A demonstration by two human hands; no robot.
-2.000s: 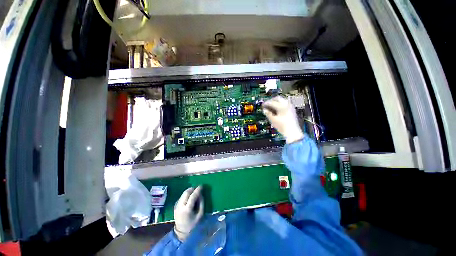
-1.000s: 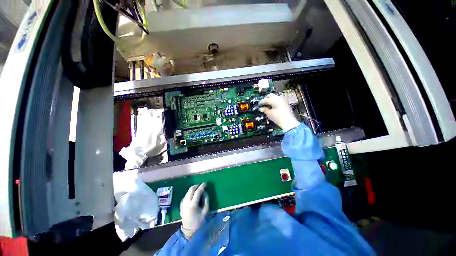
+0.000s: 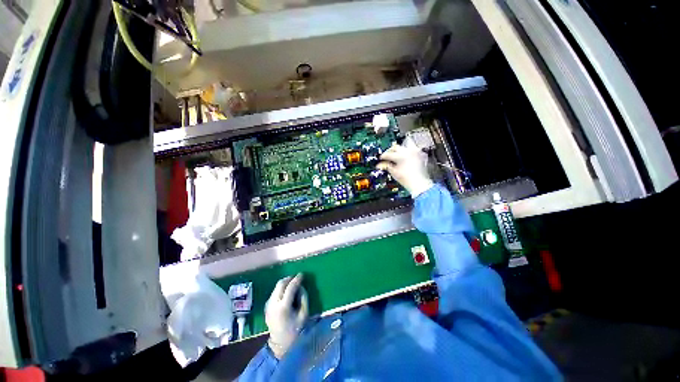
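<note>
A green circuit board (image 3: 287, 175) lies part side up between two silver conveyor rails (image 3: 320, 110). It bears two orange-and-black coils (image 3: 353, 157) with clusters of pale round tops beside them, and a white block (image 3: 381, 122) at its upper right end. My right hand (image 3: 403, 166), in a white glove, is over the board's right part, fingertips bent down beside the coils. Whether it pinches a small part cannot be told. My left hand (image 3: 286, 307), gloved, rests half curled on the green front panel (image 3: 350, 276); its palm side is hidden.
A white printed tube (image 3: 508, 230) lies at the panel's right end. A small labelled tube (image 3: 241, 301) lies at its left end. A crumpled white heap (image 3: 212, 213) hangs over the left of the rails. Red and white buttons (image 3: 419, 256) are on the panel. Machine frame bars stand on both sides.
The whole view has tilted and shifted a little. My right fingertips have moved slightly down the board, from beside the upper coil to between the coils. My left hand stays on the panel.
</note>
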